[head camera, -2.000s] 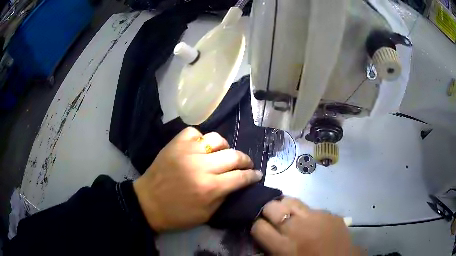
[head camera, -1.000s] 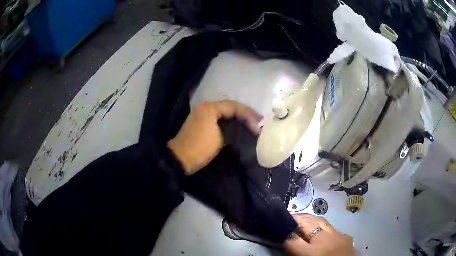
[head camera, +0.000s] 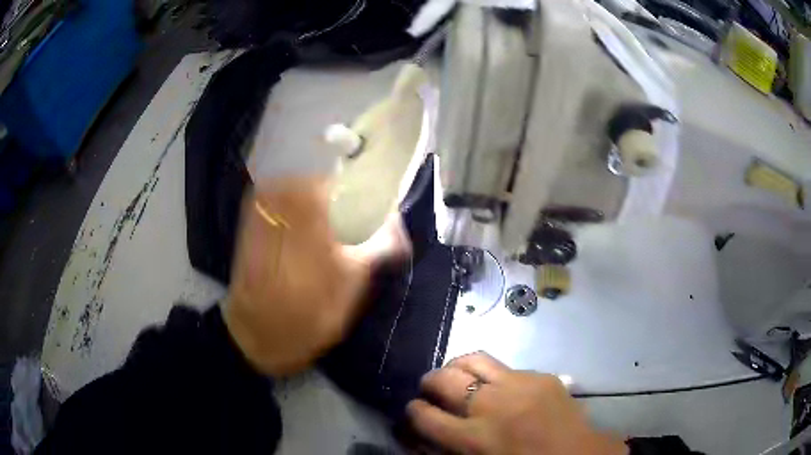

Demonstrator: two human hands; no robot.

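Observation:
A black garment piece with two pale stitch lines lies flat on the machine bed, its right edge at the presser foot. My left hand, blurred, is over the cloth left of the foot, below the lamp; its fingertips are hard to make out and whether it grips cloth is unclear. My right hand, with a ring, has its fingers closed on the cloth's near edge, below the foot. The needle is too small to tell.
The sewing machine head stands right of the cream lamp. A tension dial and a small round disc are right of the foot. Snips lie far right. A blue bin stands at upper left.
The view has shifted back over the needle area. The cloth, raised and bunched a second ago, now lies flatter with its stitch lines showing. My left hand has moved nearer the foot.

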